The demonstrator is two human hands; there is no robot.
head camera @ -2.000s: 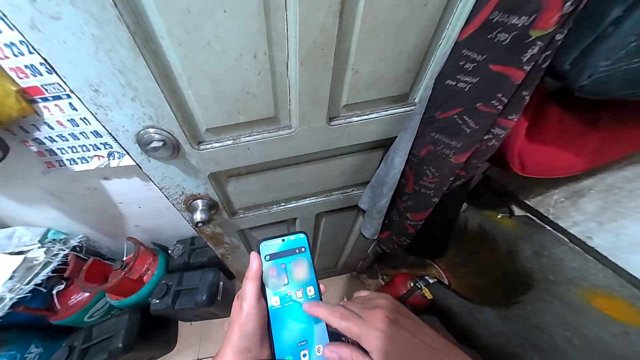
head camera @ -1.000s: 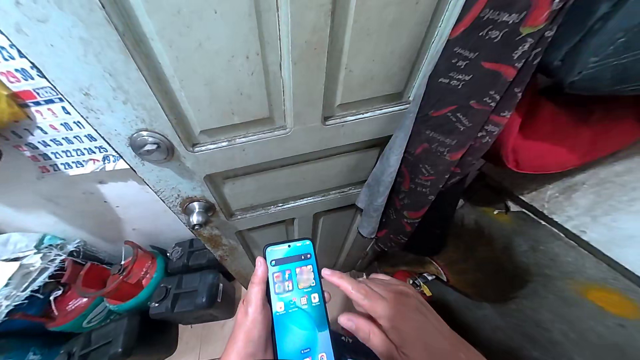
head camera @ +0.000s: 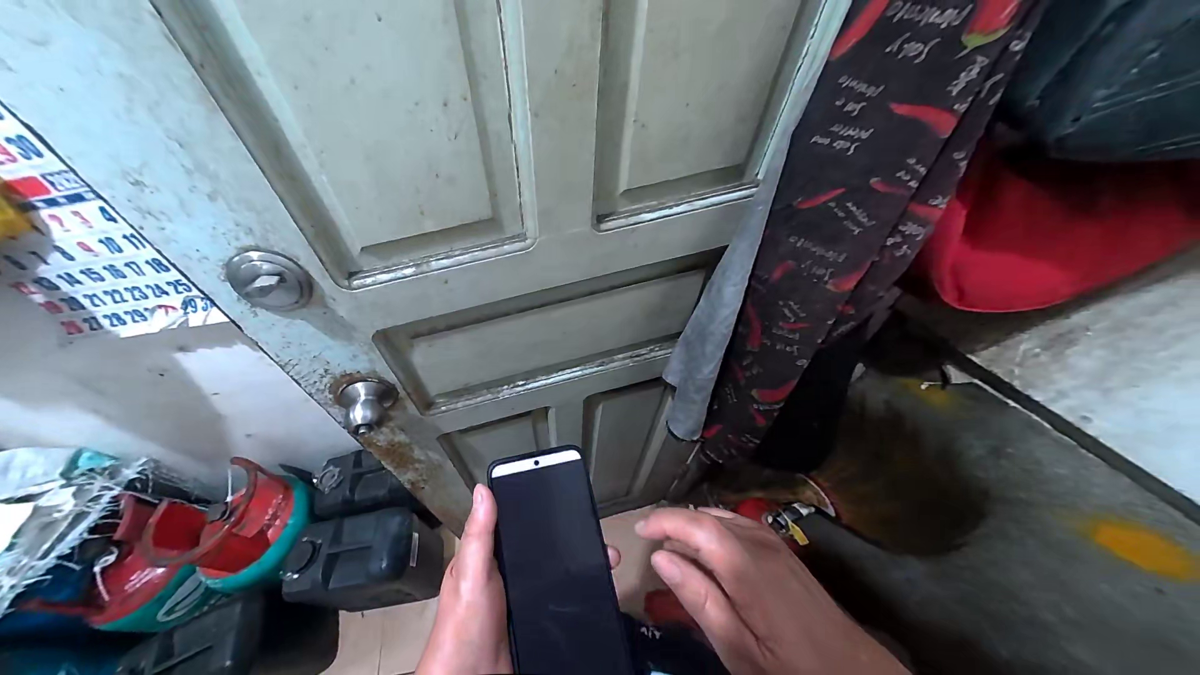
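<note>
A smartphone (head camera: 560, 572) is held upright in my left hand (head camera: 471, 600), thumb along its left edge and a fingertip showing at its right edge. Its screen is dark apart from a white strip at the top. My right hand (head camera: 727, 581) is just right of the phone, fingers bent and apart, touching nothing that I can see. Beyond both hands is a worn panelled door (head camera: 562, 328) with a round metal doorknob (head camera: 366, 403) and a deadbolt (head camera: 269, 279) above it.
Red and green gas cylinders (head camera: 248, 525) and black plastic jerrycans (head camera: 361, 562) stand at lower left. A calendar (head camera: 94, 262) hangs on the left. A chili-print cloth (head camera: 806, 244) hangs at the door's right side, near a red bag (head camera: 1012, 244). Below it is a valve fitting (head camera: 792, 520).
The phone's screen has gone from a blue home screen with icons to mostly dark. My right index finger, over the screen two seconds ago, is now off to its right.
</note>
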